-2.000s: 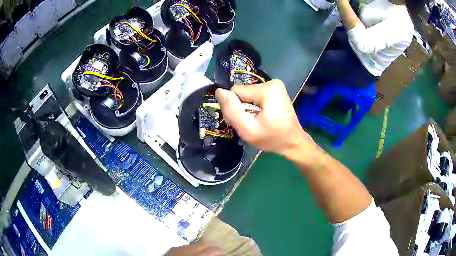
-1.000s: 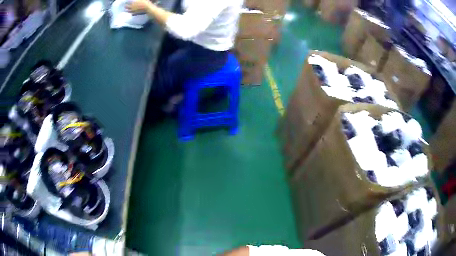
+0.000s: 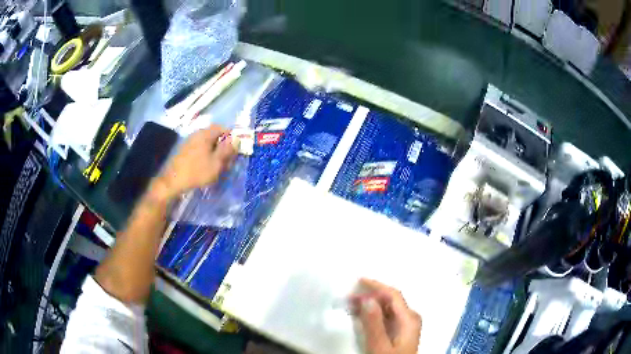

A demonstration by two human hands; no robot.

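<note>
The plain white work pad [image 3: 297, 256] lies over blue printed sheets in front of me. My left hand [image 3: 200, 160] is beyond the pad's upper left, over clear plastic, with its fingertips closed on a small white part [image 3: 243, 142]. My right hand [image 3: 387, 319] is over the lower right of the pad, fingers curled. It is blurred, and I cannot tell whether it holds anything. The black electric screwdriver [image 3: 533, 242] slants across the pad's right side. The screw feeder [image 3: 515, 131] stands behind it, with small screws at its front tray.
Open black camera heads [image 3: 595, 200] with wires stand at the right edge, with white housings [image 3: 553, 311] below. At left are a yellow-and-black cutter [image 3: 105, 152], a tape roll [image 3: 67, 55], a dark flat object [image 3: 145, 162] and a clear bag [image 3: 197, 48].
The view has swung from the open heads and the aisle back to the pad. My right hand has left the wires of an open head and is over the pad. My left hand now shows clearly.
</note>
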